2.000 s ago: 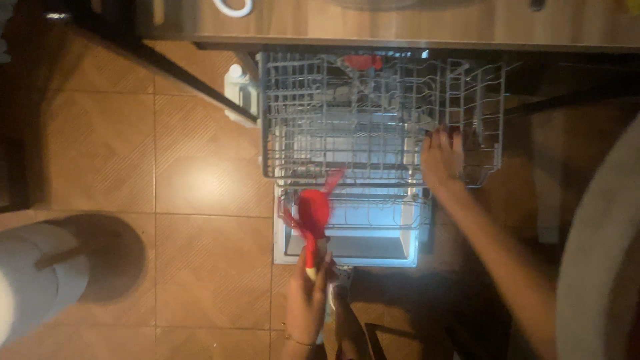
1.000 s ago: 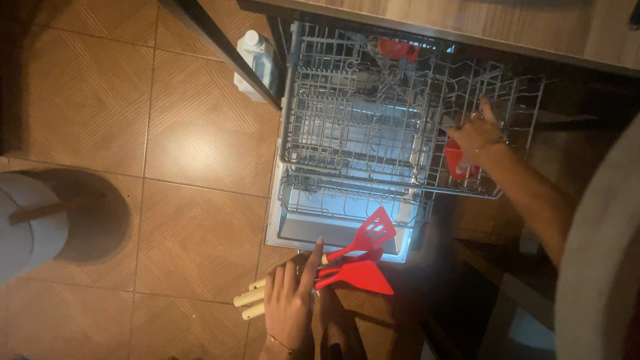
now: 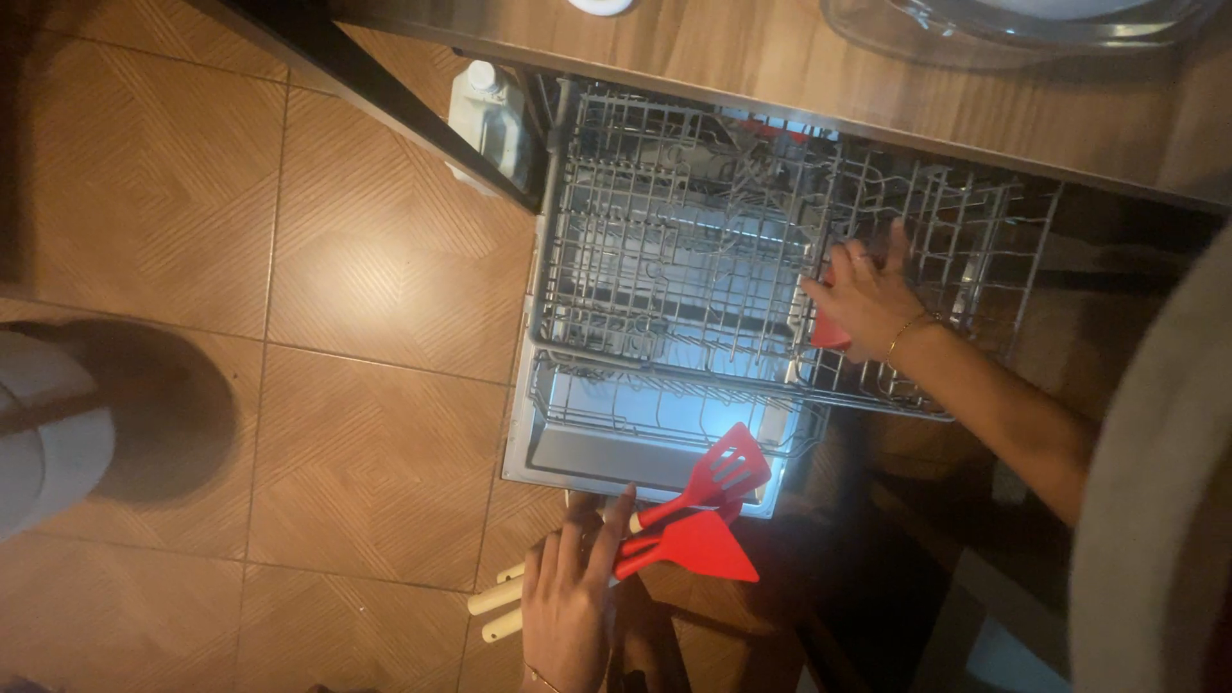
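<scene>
My left hand (image 3: 568, 597) is closed around several kitchen utensils with pale handles and red heads, among them a slotted turner (image 3: 733, 469) and a solid red spatula (image 3: 710, 547). Their heads point right, over the near edge of the dishwasher door (image 3: 606, 462). My right hand (image 3: 871, 298) is at the right part of the pulled-out upper dish rack (image 3: 674, 279), its fingers on a red object (image 3: 829, 322) whose kind I cannot tell, partly hidden by the hand. Another red item (image 3: 778, 130) lies at the back of the rack.
A wooden countertop (image 3: 731, 67) runs above the rack, with a clear glass dish (image 3: 1039, 38) on it. A white plastic jug (image 3: 489, 120) stands on the tiled floor (image 3: 375, 414) left of the dishwasher. A white rounded container (image 3: 48, 433) is at the far left.
Two seconds ago the red utensil heads pointed up over the door; now they point right. The red object beneath my right hand was not visible then. The view has shifted and tilted.
</scene>
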